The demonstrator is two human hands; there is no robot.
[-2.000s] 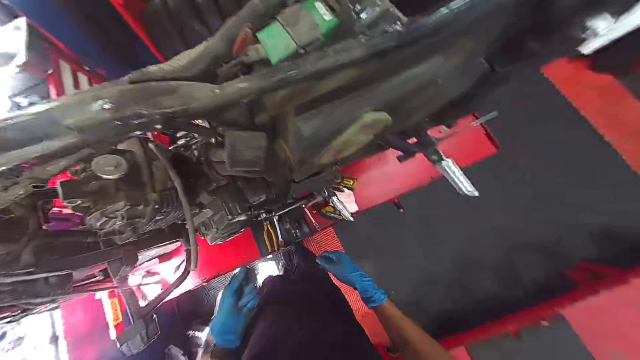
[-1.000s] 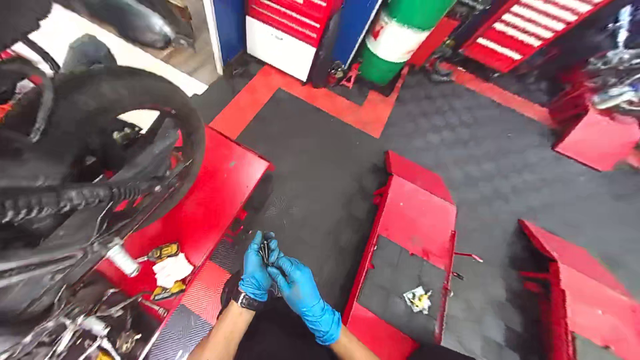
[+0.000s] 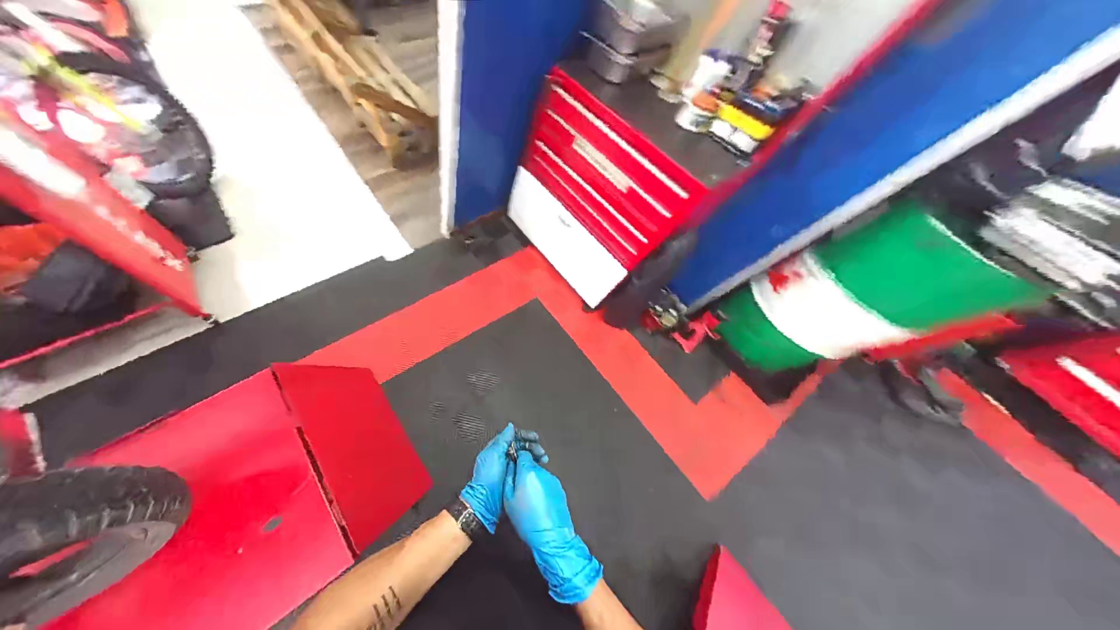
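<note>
My left hand (image 3: 492, 479), in a blue disposable glove with a dark watch at the wrist, meets my right hand (image 3: 541, 503) low in the middle of the head view. The right one wears a blue glove too. Both pairs of fingertips come together and look smudged dark. Something small and dark shows between the fingers, too small to name. Whether one or both hands grip it cannot be made out. The hands are above the dark floor mat, to the right of a red lift platform (image 3: 227, 490).
A motorcycle tire (image 3: 87, 507) rests on the red platform at left. Ahead stands a red and white tool cabinet (image 3: 604, 175) with bottles on top. A green and white drum (image 3: 840, 289) is at right. Another red platform's corner (image 3: 735, 595) juts in at the bottom.
The view has swung away from the motorcycle towards the cabinet. My hands were apart two seconds ago; they came together and remain so.
</note>
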